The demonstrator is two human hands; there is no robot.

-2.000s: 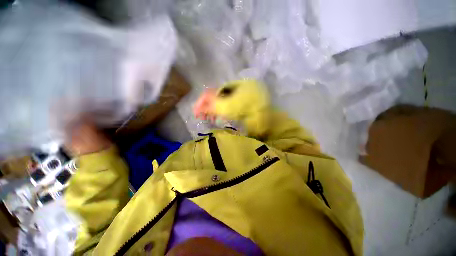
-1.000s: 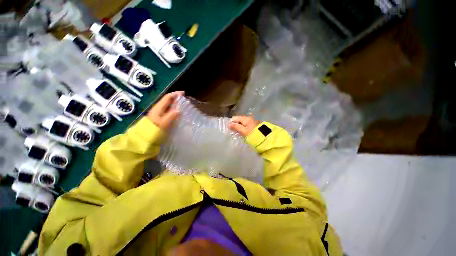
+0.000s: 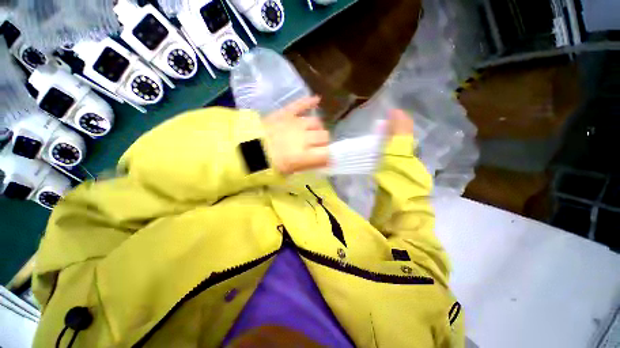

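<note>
A clear ribbed air-column bag is stretched between my two hands in front of my chest, blurred by motion. My left hand is bare, with its fingers over the bag's left part. A rounded clear part of the plastic sticks out above that hand, towards the bench edge. My right hand is bare and blurred and holds the bag's right end. White security cameras with black square panels and round lens faces lie in a row on the green bench at the left.
The green bench's edge runs diagonally at the upper left. Clear ribbed bag stock hangs or lies beyond my right hand. Brown cartons stand behind it. A white table is at the lower right. Clear plastic lies among the cameras at the upper left.
My left hand has moved right, across the bag, and my right hand has moved right and up. The bag is now narrower between them. The view has shifted, so the cameras appear higher.
</note>
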